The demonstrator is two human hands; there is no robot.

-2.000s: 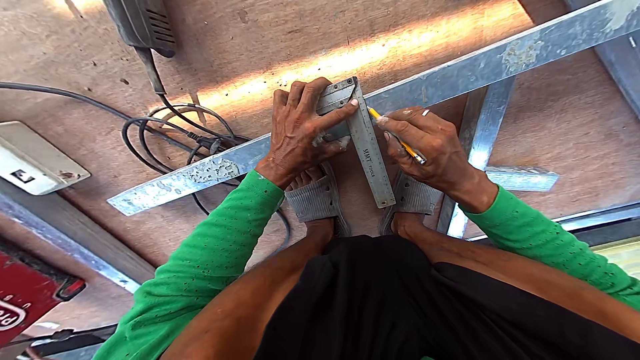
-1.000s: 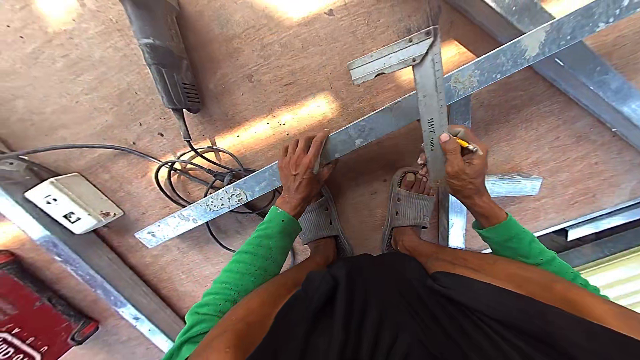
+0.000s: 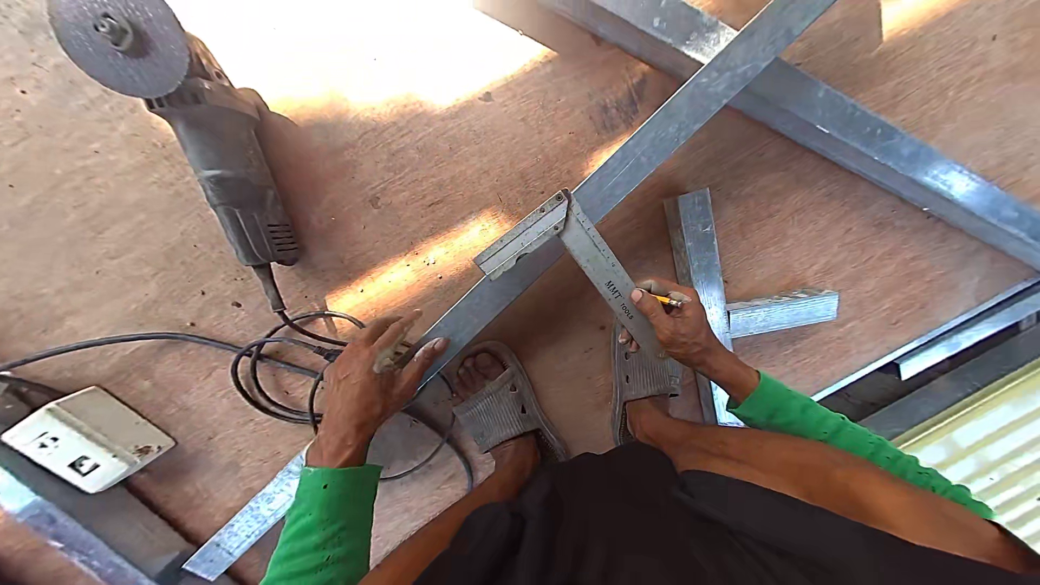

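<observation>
My right hand (image 3: 678, 325) grips the blade of a metal try square (image 3: 601, 260), with a yellow pencil (image 3: 660, 298) also held between its fingers. The square's stock lies along the upper edge of a long galvanized metal bar (image 3: 666, 122), and its blade crosses the bar and points down to the right. My left hand (image 3: 370, 382) rests over the lower part of the same bar, fingers spread; whether it grips the bar I cannot tell. The bar runs diagonally from lower left to upper right, above my sandalled feet.
On the plywood floor, an angle grinder (image 3: 231, 162) with its disc lies at upper left, its black cable (image 3: 268, 382) coiled near my left hand. A white socket box (image 3: 89, 439) sits at lower left. More metal tubes (image 3: 877, 154) cross at right, with a short offcut (image 3: 784, 314) below them.
Two seconds ago my left hand was on the square; it now lies on the bar. The square first rose in my right hand, then came down against the bar. The bar has tilted more steeply.
</observation>
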